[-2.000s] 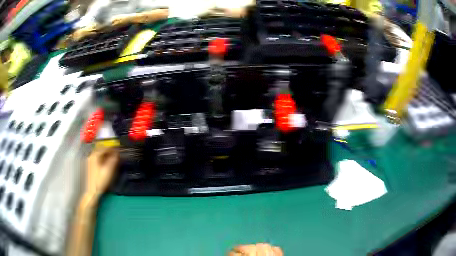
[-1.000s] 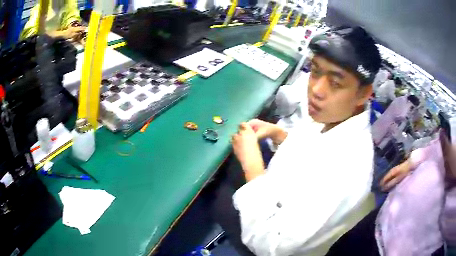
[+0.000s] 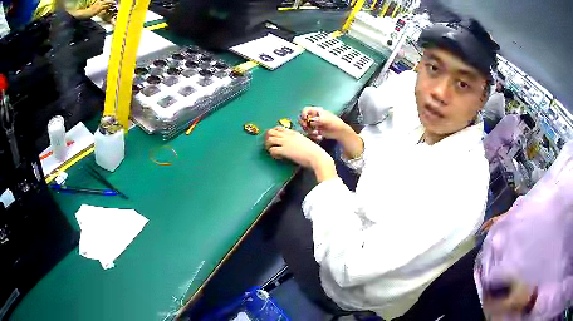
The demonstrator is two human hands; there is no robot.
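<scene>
Neither of my hands is in the picture. Nearest in front of me, a white wipe [image 3: 110, 233] lies on the green bench [image 3: 182, 207]. A blue pen [image 3: 85, 190] and a thin dark stick [image 3: 107, 182] lie just beyond it. The black press-holding fixture [image 3: 38, 219] is cut off by the left edge, with a red grip [image 3: 3, 83] showing. A white bottle [image 3: 109, 148] stands by the yellow post [image 3: 120, 63], and a slimmer bottle [image 3: 57, 138] stands to its left.
Stacked clear blister trays [image 3: 182, 88] hold round parts. A seated person in white [image 3: 402, 207] holds a small part; two small orange and yellow parts [image 3: 251, 128] lie by their hands. White sheets [image 3: 267, 50] lie farther back. Another person's pink sleeve [image 3: 524, 219] is at right; a blue bin [image 3: 261, 306] is below the bench.
The view has swung right from the fixture to the neighbouring person, and my hands have left the picture. Since one second ago, that person's hands have moved apart, one now resting on the bench.
</scene>
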